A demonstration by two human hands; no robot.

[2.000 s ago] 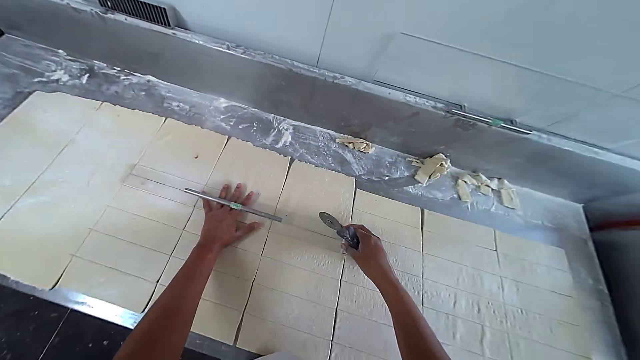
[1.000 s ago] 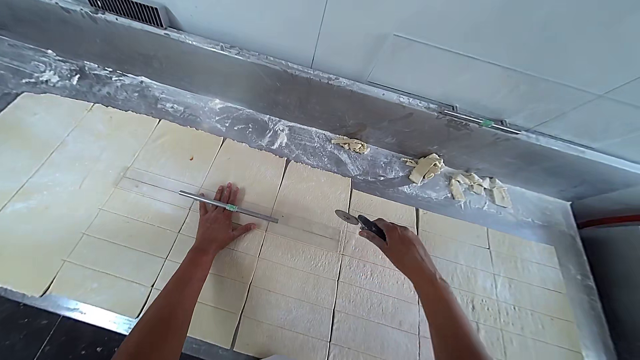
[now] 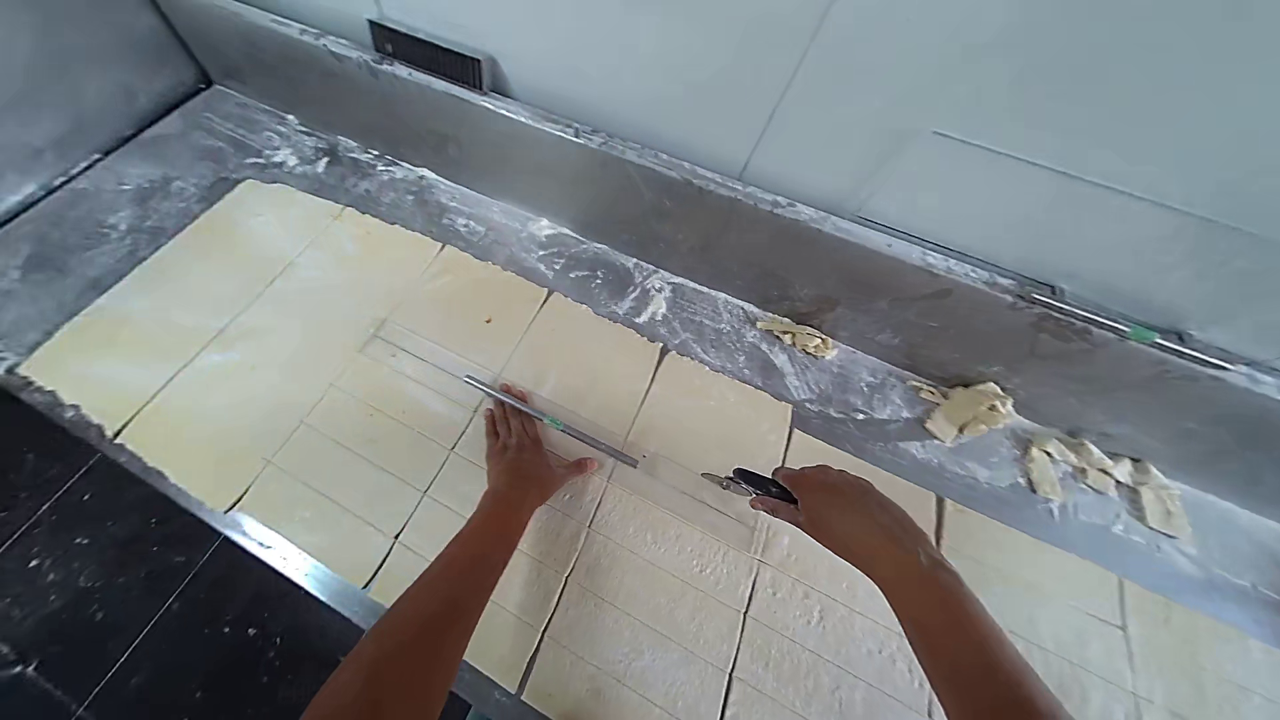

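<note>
A large sheet of pale dough [image 3: 600, 370], cut into long strips and smaller rectangles, covers much of the metal worktop. Across it lies a clear flat ruler or guide [image 3: 420, 365] with a thin metal rod [image 3: 590, 440] on top as a handle. My left hand [image 3: 520, 450] rests flat on the guide, fingers spread and fingertips beyond the rod. In my right hand [image 3: 835, 510] is a dark-handled rolling cutter [image 3: 740, 485], its round blade at the far edge of the guide near its right end.
Dough scraps [image 3: 965, 410] lie in several small piles on the floured metal worktop [image 3: 640, 295] behind the sheet. A second metal rod [image 3: 1130, 328] with a green mark rests on the back ledge. A dark vent [image 3: 430, 55] is on the wall. Black floor tiles [image 3: 90, 580] show at lower left.
The view has shifted left, showing more of the worktop's left end. My left hand still presses the guide in the same place. My right hand keeps the cutter near the guide's right part.
</note>
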